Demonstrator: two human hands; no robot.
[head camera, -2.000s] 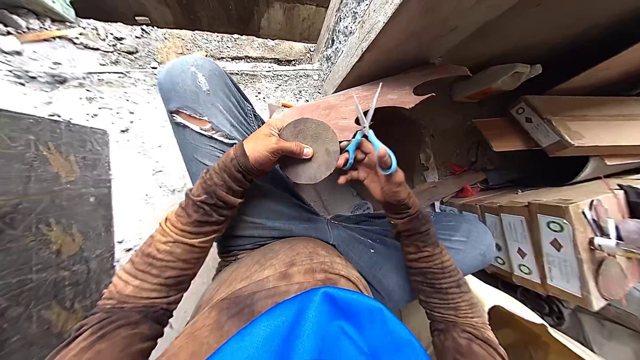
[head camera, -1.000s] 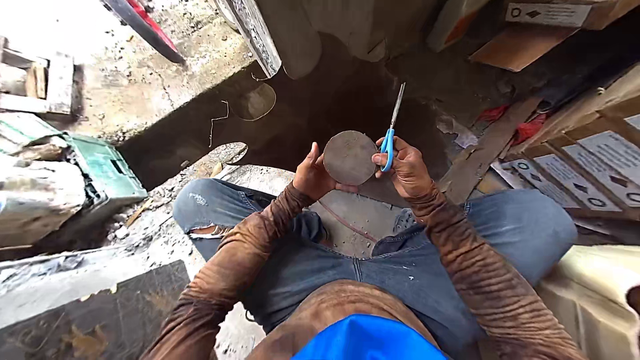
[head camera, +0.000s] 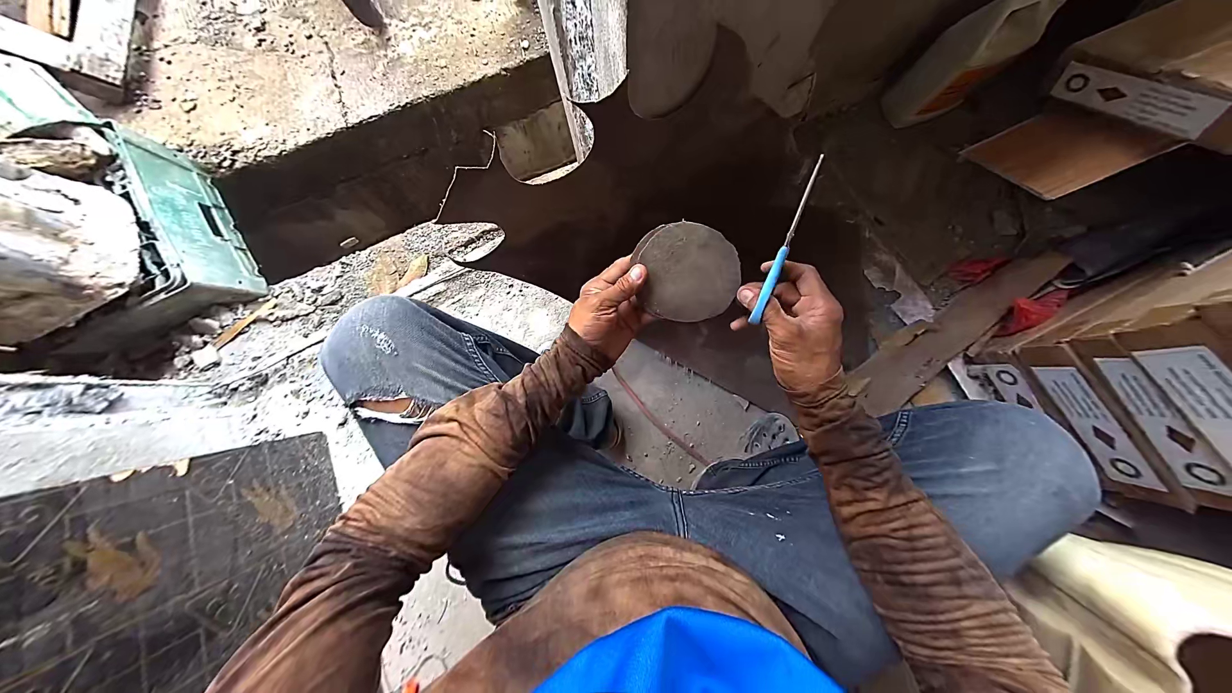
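My left hand (head camera: 612, 306) grips the left edge of a flat, round grey-brown disc (head camera: 691, 271), its thumb on the upper face. A second thin edge shows along the disc's upper left, perhaps another disc beneath. In my right hand (head camera: 801, 313) are scissors with blue handles (head camera: 769, 287), their blades pointing up and seen edge-on. The fingertips of that hand are close to the disc's right edge. Both hands are held above my lap, over the gap between my knees.
Cardboard boxes (head camera: 1088, 414) with printed labels line the right side. A white plastic container (head camera: 967, 67) lies at the upper right. On the left are a green plastic crate (head camera: 188, 217) and a dark scratched board (head camera: 173, 549). A wooden plank (head camera: 948, 332) lies beyond my right knee.
The scissors stood with blades spread two seconds ago; now they appear edge-on. Both hands were on the disc one second ago; my right hand is now slightly apart from it. The view has shifted.
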